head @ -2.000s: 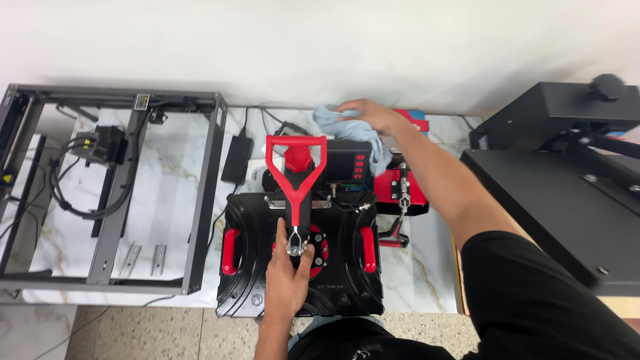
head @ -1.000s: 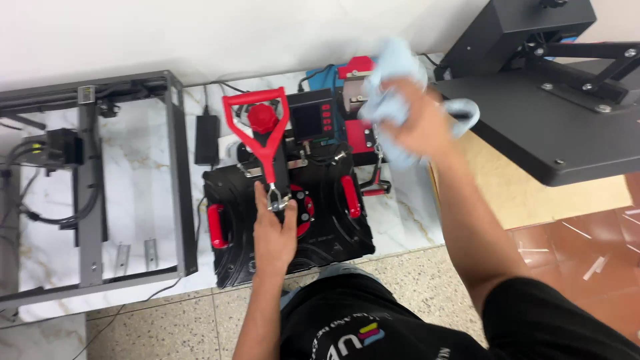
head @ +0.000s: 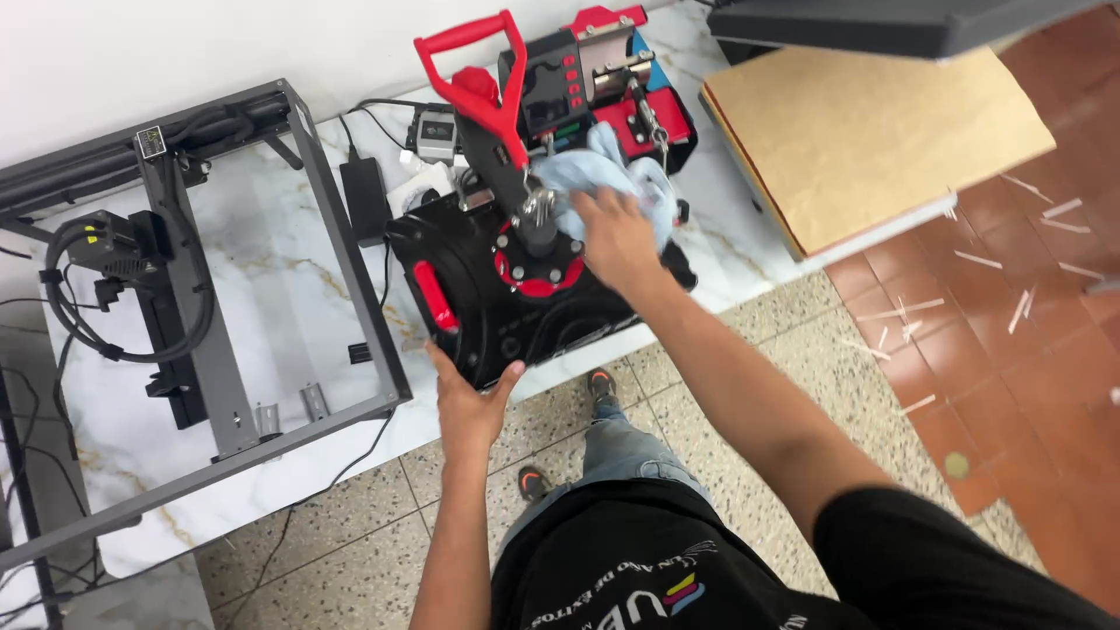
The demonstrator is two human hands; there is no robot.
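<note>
My right hand (head: 618, 236) presses a light blue cloth (head: 604, 175) onto the right rear part of a black heat press (head: 525, 306), beside its central metal linkage. The fingertips rest on the bunched cloth. At the front left corner of the press, my left hand (head: 472, 398) has its thumb and fingers spread against the edge. The red lever handle (head: 490, 96) stands raised above the press, touched by neither hand. Behind it is the control panel (head: 551, 87) with red buttons. A red and black mug press (head: 639, 114) sits behind the cloth.
A grey metal frame machine (head: 350, 262) with looped cables stands at the left. A black power adapter (head: 364, 199) and cables lie between it and the press. At the right, another press has a tan covered lower platen (head: 875, 140) under a raised dark plate (head: 840, 26). White strips lie on the tiled floor.
My right hand has brought the cloth down from the air onto the press. My left hand has left the lever linkage and moved to the front left corner. The view has shifted.
</note>
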